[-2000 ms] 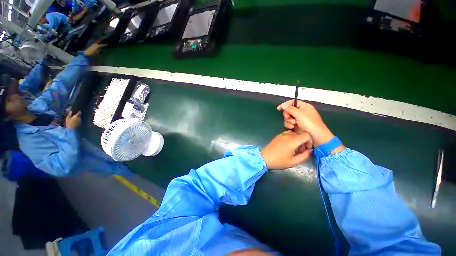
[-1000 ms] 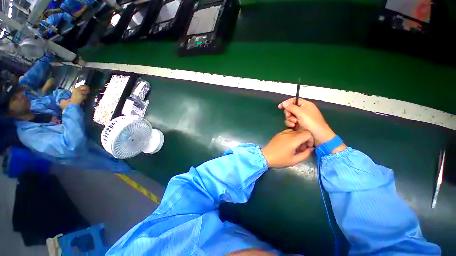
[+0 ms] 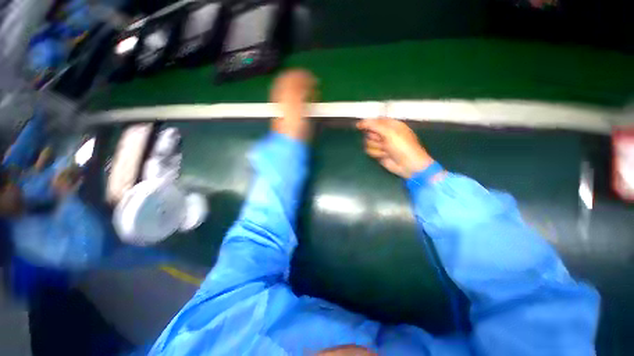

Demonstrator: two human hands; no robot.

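Observation:
The view is blurred. My left hand [image 3: 295, 97] is stretched forward over the conveyor's white edge; its fingers are too blurred to read. It is right of and nearer than the closest open black device [image 3: 249, 35], with a gap between them. My right hand [image 3: 395, 144] is curled at the near side of the white edge. A faint upright streak at its fingertips matches the slim black stick tool [image 3: 384, 109] it held before; most of the tool is not clear.
More open devices [image 3: 201, 26] stand in a row on the green conveyor. A white fan [image 3: 151, 212] and a long pale tray [image 3: 129, 161] are at left. A metal tool [image 3: 586, 188] and part of a red-edged tray [image 3: 623, 165] are at right. Another worker's blue sleeve [image 3: 59, 226] shows far left.
My left hand has left my right wrist and moved forward and left over the conveyor edge. My right hand has shifted slightly left. The view has turned right, bringing in the red-edged tray.

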